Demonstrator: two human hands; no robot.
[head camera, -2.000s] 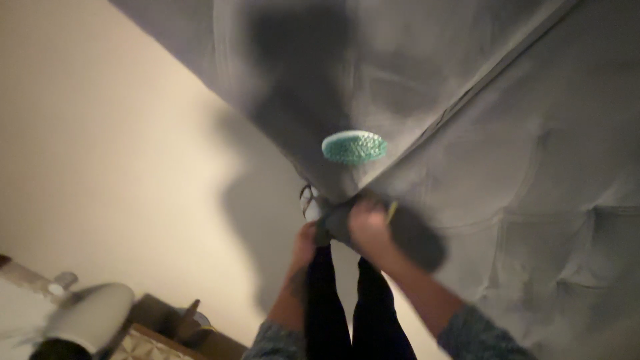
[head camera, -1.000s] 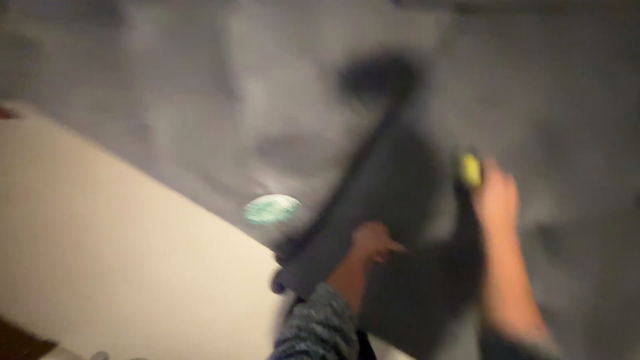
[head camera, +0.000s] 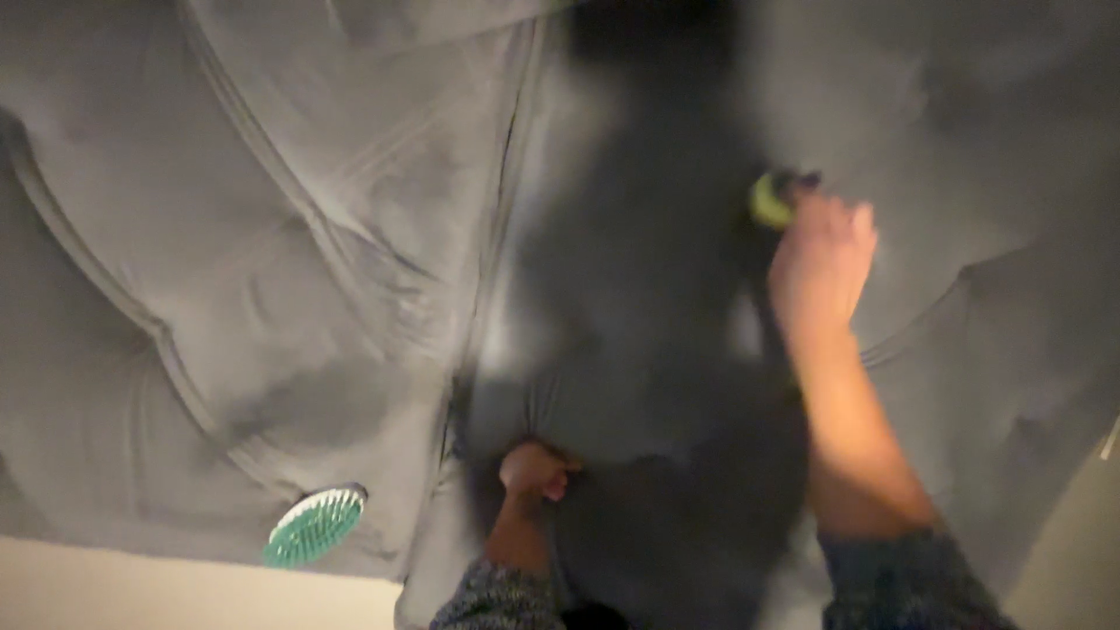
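My left hand (head camera: 535, 470) is closed on a pinch of the grey fabric cover (head camera: 612, 385) at the lower middle, and creases run up from it. Farther up and to the right, my right hand (head camera: 822, 254) holds a small yellow-green and dark object (head camera: 772, 201) over the same fabric; blur hides what kind it is. A brush with teal and white colouring and many bristles (head camera: 315, 527) lies bristles up on the fabric at the lower left.
A long seam or fold (head camera: 503, 192) runs down the fabric left of my hands, with raised curved folds (head camera: 306, 210) farther left. A pale floor (head camera: 201, 577) shows beyond the fabric's lower left edge and at the lower right.
My hands, close together two seconds ago, are now well apart, the right one far up the fabric. The view has shifted a lot. The brush still lies on the fabric.
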